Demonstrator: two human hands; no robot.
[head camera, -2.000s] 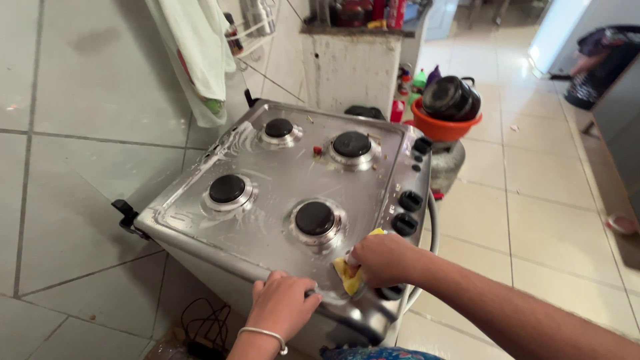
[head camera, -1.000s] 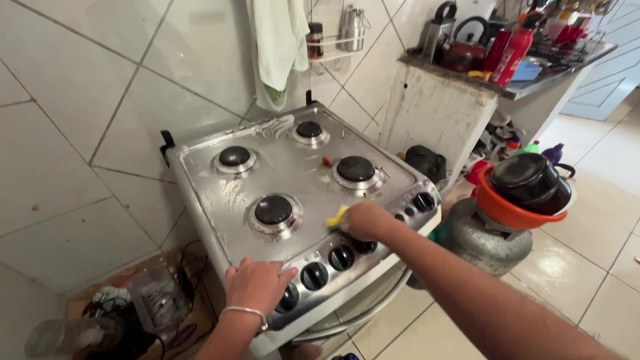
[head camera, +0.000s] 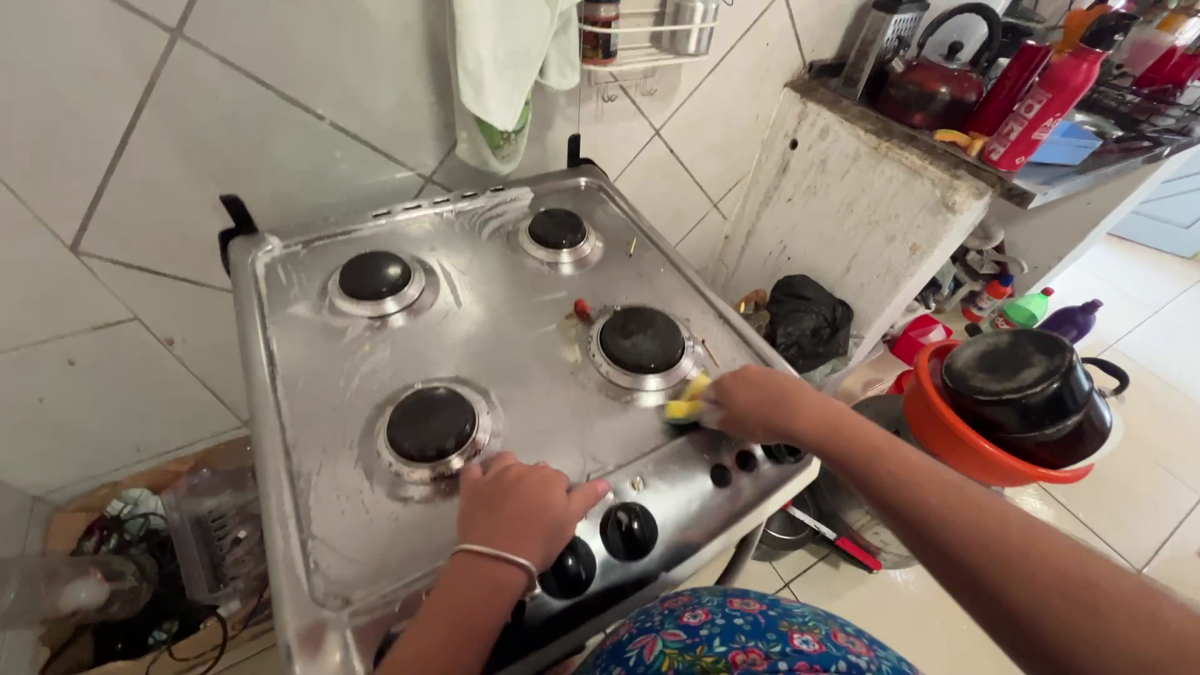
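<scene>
My right hand (head camera: 757, 405) grips a yellow sponge (head camera: 687, 403) with a dark green underside. The sponge touches the steel stovetop (head camera: 525, 375) just in front of the front right burner (head camera: 642, 341). My left hand (head camera: 525, 506), with a bracelet at the wrist, rests on the stove's front edge, fingertips beside the front left burner (head camera: 431, 425) and thumb above a black control knob (head camera: 628, 531). It holds nothing that I can see. A small red scrap (head camera: 582, 309) lies left of the front right burner, and whitish streaks mark the steel.
Beyond the stove, a pale cloth (head camera: 516, 56) hangs by a wire rack (head camera: 647, 42). At the right, dark pots (head camera: 1017, 384) sit in an orange basin (head camera: 937, 441). A red kettle (head camera: 933, 92) stands on the counter. A cardboard box (head camera: 225, 459) with cables lies at the lower left.
The view has shifted closer over the stove. My right hand still grips the sponge, which has gone from the front left burner's side to the front right burner's front.
</scene>
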